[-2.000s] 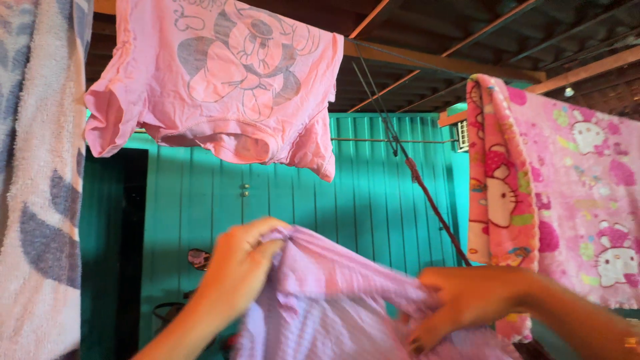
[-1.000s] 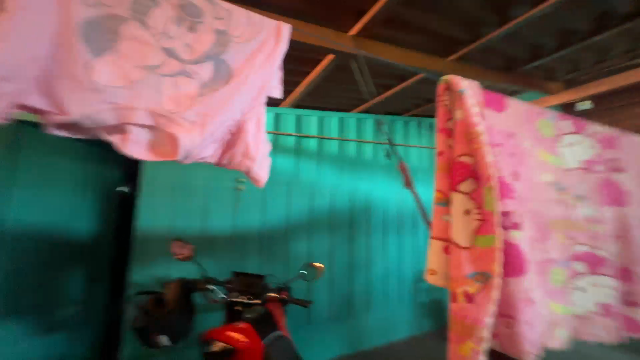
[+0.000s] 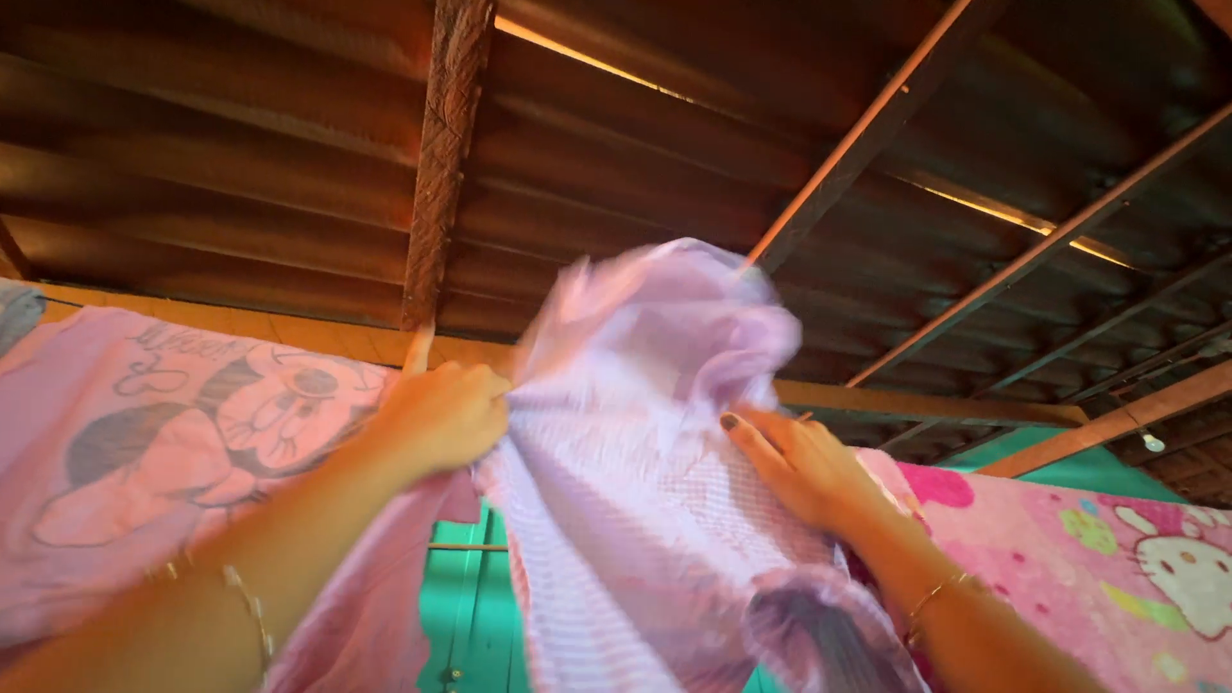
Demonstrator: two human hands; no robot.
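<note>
A lilac garment with fine stripes (image 3: 635, 481) is held up in front of me, its top part blurred and puffed out below the roof. My left hand (image 3: 448, 409) grips its left edge, with the index finger pointing up. My right hand (image 3: 794, 462) is at its right side, thumb against the cloth; the other fingers are partly hidden, so its hold is unclear. Behind my left arm hangs a pink T-shirt with a cartoon mouse print (image 3: 279, 414). Right of my right hand hangs a pink fleece blanket with cartoon cat faces (image 3: 1088, 549).
Overhead are a corrugated roof (image 3: 616, 164) and a rough wooden beam (image 3: 448, 154). A long wooden crossbeam (image 3: 924, 399) runs behind the garment. A light bulb (image 3: 1152, 443) hangs at right. A green metal wall (image 3: 472, 606) shows between the cloths. Grey cloth (image 3: 17, 313) hangs at far left.
The view has tilted up to the roof. Both hands, out of view one second ago, are raised with the lilac garment, which was lower in front of me two seconds ago.
</note>
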